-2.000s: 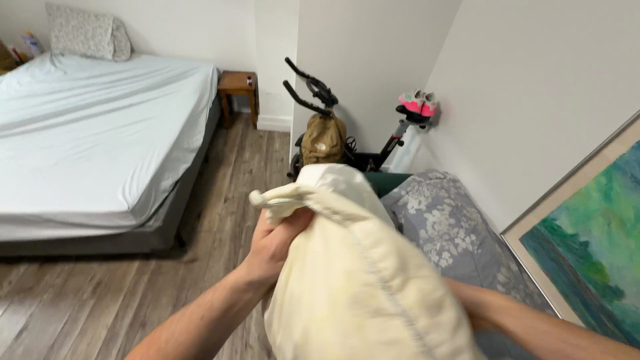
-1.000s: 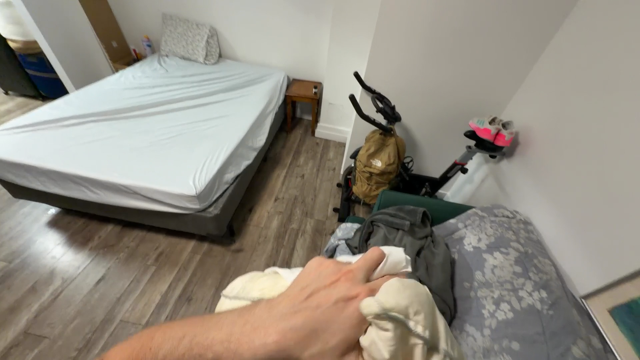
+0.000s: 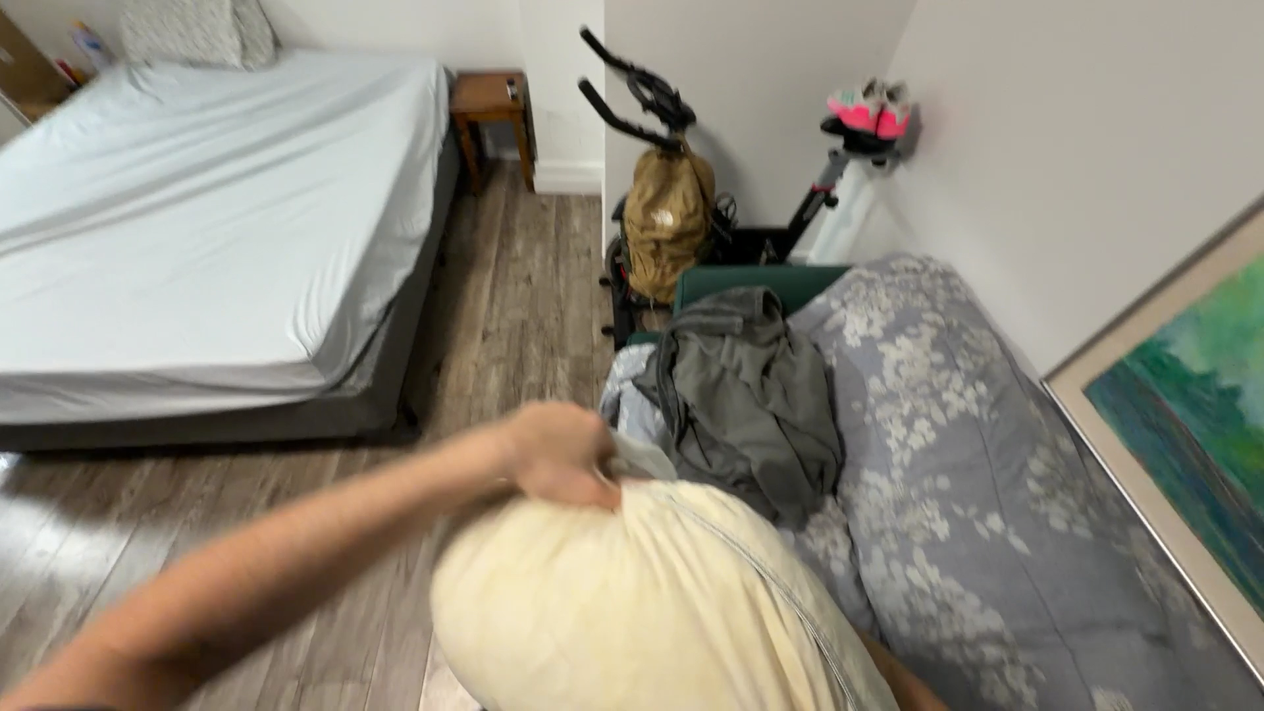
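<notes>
A cream pillow (image 3: 632,592) fills the bottom centre of the view, its fabric gathered at the top. My left hand (image 3: 568,454) is closed on that gathered edge, next to a bit of white cloth. Of my right arm only a strip of forearm shows at the pillow's lower right; the hand itself is hidden behind the pillow. Just beyond lies a dark grey garment (image 3: 755,395) on a green sofa (image 3: 760,283), beside a grey floral comforter (image 3: 948,444).
At the left stands a bed (image 3: 217,227) with a pale fitted sheet. A small wooden table (image 3: 489,94), an exercise bike (image 3: 642,94) with a brown backpack (image 3: 667,222) and pink-and-white shoes (image 3: 874,109) are farther back. A framed painting (image 3: 1185,395) leans at the right.
One second ago the cream cloth was bunched low under a hand; now the full pillow is raised at the bottom centre. The view has shifted right.
</notes>
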